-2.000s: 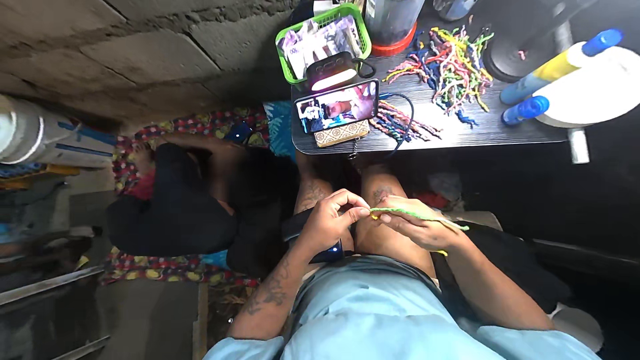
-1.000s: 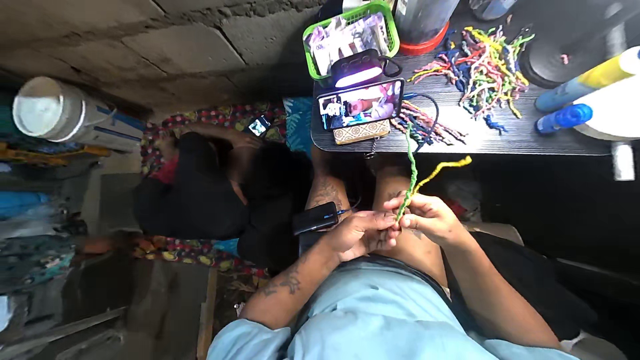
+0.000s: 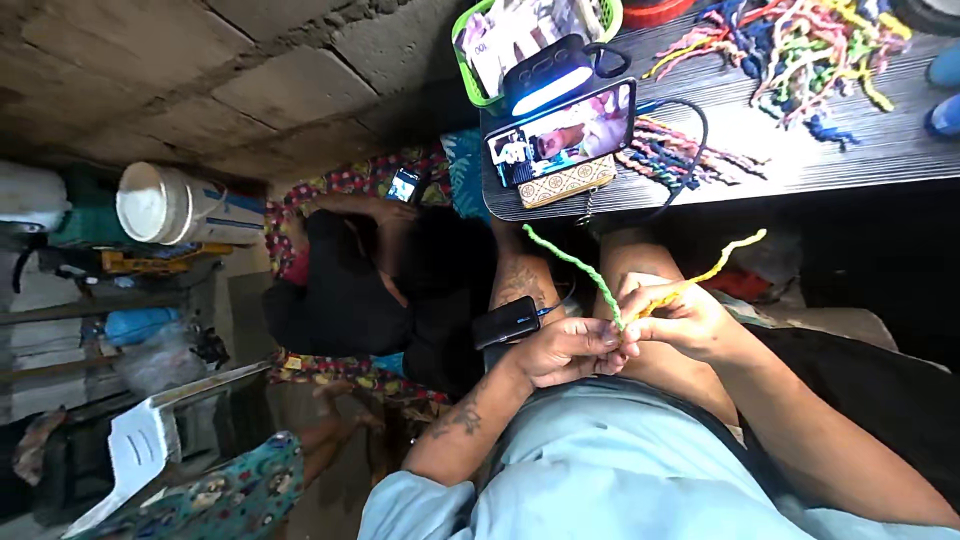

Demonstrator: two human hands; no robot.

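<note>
My left hand (image 3: pixel 574 351) and my right hand (image 3: pixel 675 319) meet above my lap, fingertips pinched together. Between them they hold a green twisted cord (image 3: pixel 576 262), whose free end rises up and to the left, and a yellow twisted cord (image 3: pixel 724 259), whose free end points up and to the right. The yellow one passes through the fingers of my right hand; the green one comes out where the fingertips of both hands meet. My fingers hide how the cords join.
On the dark table (image 3: pixel 720 169) are a pile of coloured cords (image 3: pixel 810 56), a propped phone (image 3: pixel 562 135), a lit lamp (image 3: pixel 547 75) and a green basket (image 3: pixel 471 71). A power bank (image 3: pixel 506 322) rests by my thigh. A person (image 3: pixel 352 277) lies on the left; another person's legs (image 3: pixel 330 427) show lower left.
The cords lay stretched across my right hand two seconds ago; now their free ends stand apart in a V. Someone's legs and patterned clothing have come further into view at lower left.
</note>
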